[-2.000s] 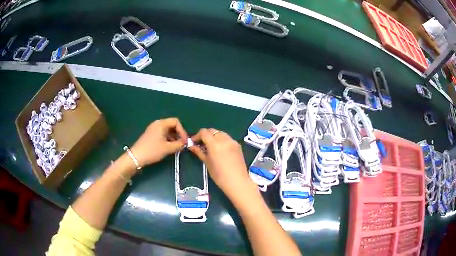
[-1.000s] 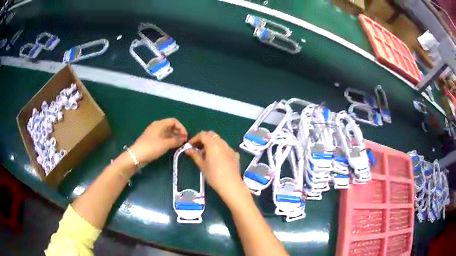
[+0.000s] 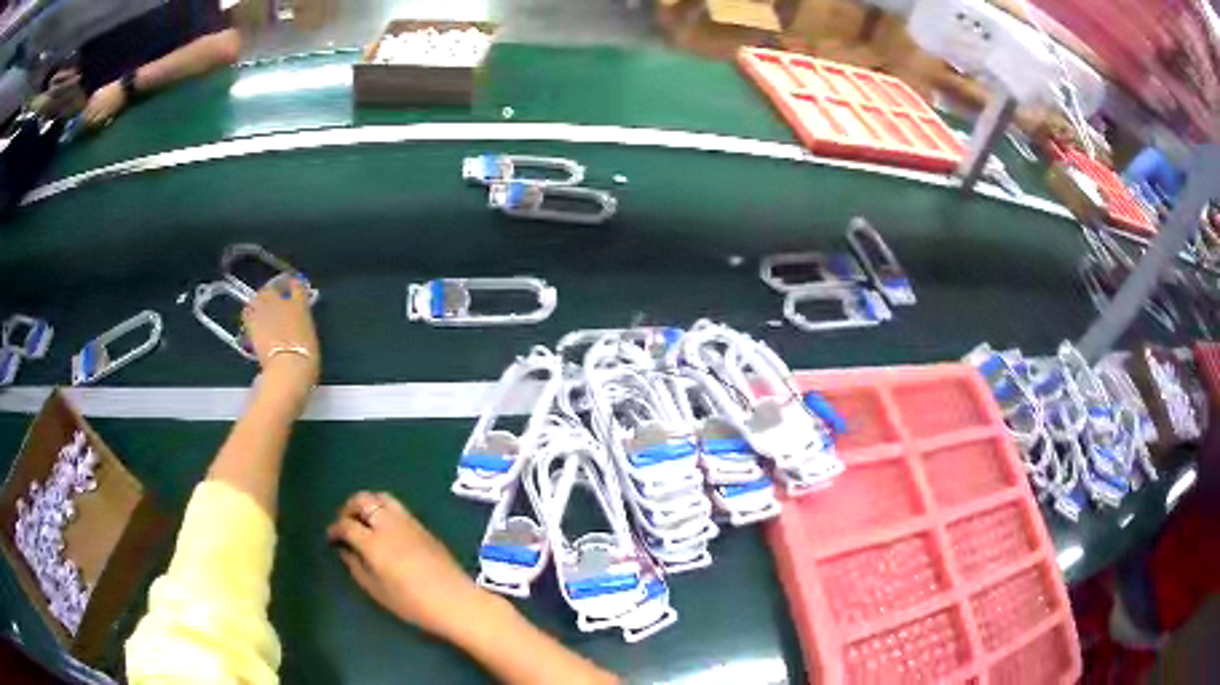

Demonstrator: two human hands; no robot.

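My left hand (image 3: 280, 324) reaches over the belt, its fingers closed on the blue end of a looped cable unit. Another looped cable unit (image 3: 220, 321) lies against that one, partly under the hand. My right hand (image 3: 391, 551) rests low on the green surface, fingers loosely bent, with nothing visible in it. A single cable unit (image 3: 483, 301) lies flat on the belt, right of my left hand. A cable pile (image 3: 649, 455) is heaped right of my right hand. An open carton (image 3: 110, 542) at the left edge holds small white fittings (image 3: 56, 529).
A pink compartment tray (image 3: 933, 529) stands beside the pile, partly under it. Other cable units lie on the belt (image 3: 669, 261), left, back and right. At the far side are a box of white pieces (image 3: 426, 60), another tray (image 3: 856, 107) and a person's arm (image 3: 167, 64).
The view has tilted up. The cable unit between my hands is gone from there, and a single unit shows on the mid belt. My left hand has moved forward to another unit; my right hand is empty.
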